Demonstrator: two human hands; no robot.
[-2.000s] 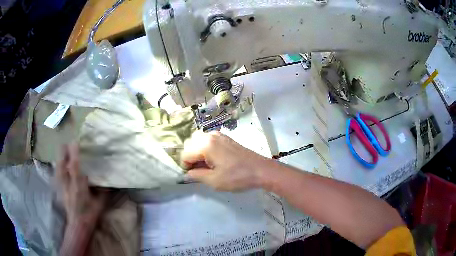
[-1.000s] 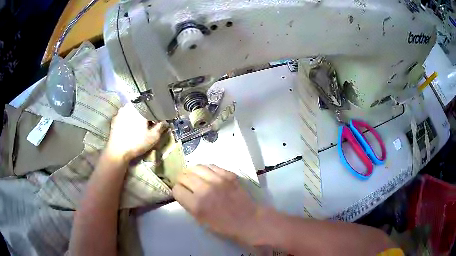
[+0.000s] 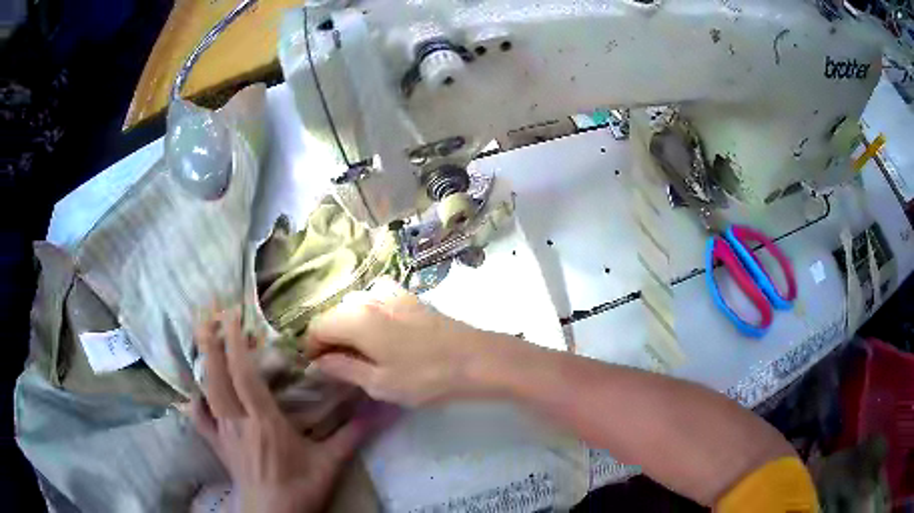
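The striped lining [image 3: 165, 235] and khaki garment shell [image 3: 100, 371] lie left of the needle. A round cloth opening [image 3: 311, 271], olive-yellow inside, lies under the lamp light with its right edge at the presser foot [image 3: 409, 250]. My right hand [image 3: 391, 346] grips the cloth just below the foot, fingers curled, fingertips partly hidden. My left hand [image 3: 251, 421] lies on the garment at lower left, fingers spread, slightly blurred; whether it pinches cloth is unclear. A white tag [image 3: 110, 350] shows on the shell.
The machine head [image 3: 581, 75] spans the top. The lamp [image 3: 197, 150] hangs over the lining. Pink-and-blue scissors [image 3: 752, 281] lie right of the needle. A striped bias strip [image 3: 656, 271] crosses the bed. A red basket [image 3: 882, 401] stands at lower right. A yellow-brown board [image 3: 190, 55] is behind.
My left hand has moved from near the foot down to the lower left of the garment. My right hand has moved up close to the foot. The cloth opening now lies wider.
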